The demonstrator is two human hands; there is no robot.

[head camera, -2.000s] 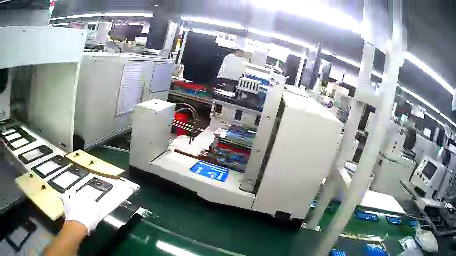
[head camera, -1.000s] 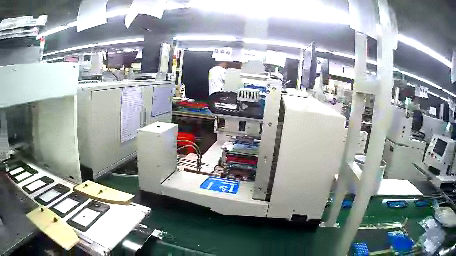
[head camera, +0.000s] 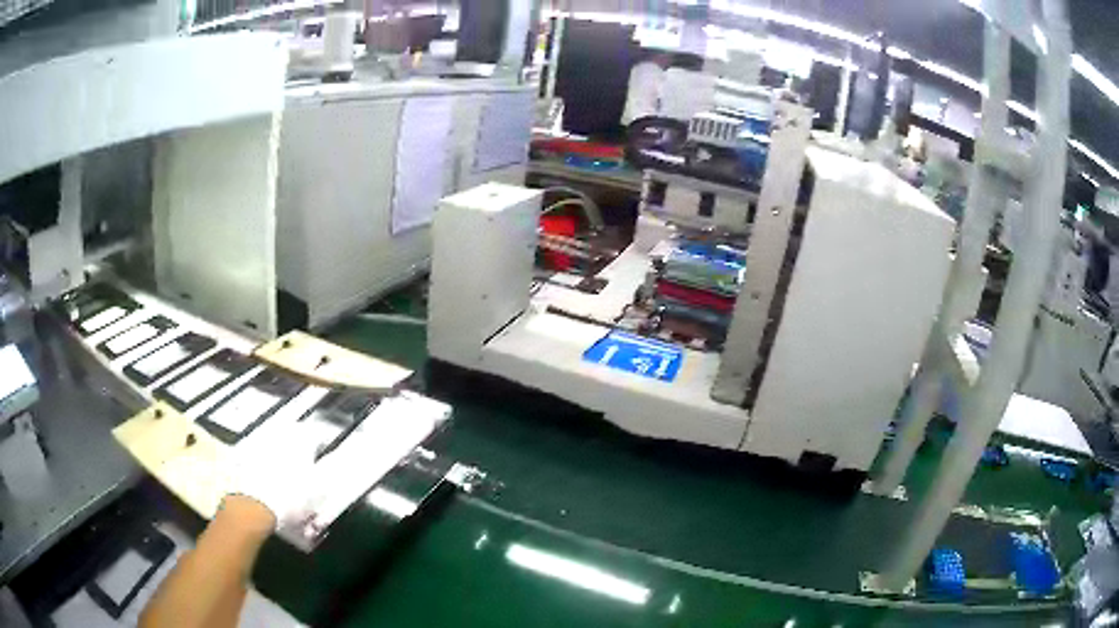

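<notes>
My left hand (head camera: pixel 273 472), in a white glove with a bare wrist, is blurred over the outer end of the white infeed bed (head camera: pixel 390 461). Its fingers are at a black phone middle frame (head camera: pixel 347 415), whose near part the glove covers; it appears to be gripped. A row of several more black frames (head camera: pixel 196 375) lies along the bed, with white showing inside them. Another black frame (head camera: pixel 157 555) lies at the lower left, on a lower surface. My right hand is not in view.
Cream-yellow guide plates (head camera: pixel 331 358) with dark knobs flank the bed. The shiny green belt (head camera: pixel 699 577) runs below and right. A white machine (head camera: pixel 847 294) with a blue sheet (head camera: pixel 633 356) stands beyond. A white post (head camera: pixel 982 405) rises at right.
The view has shifted, moving the scene right. My left hand, absent one second ago, is back at the infeed end. One more black frame is now at the near end of the row.
</notes>
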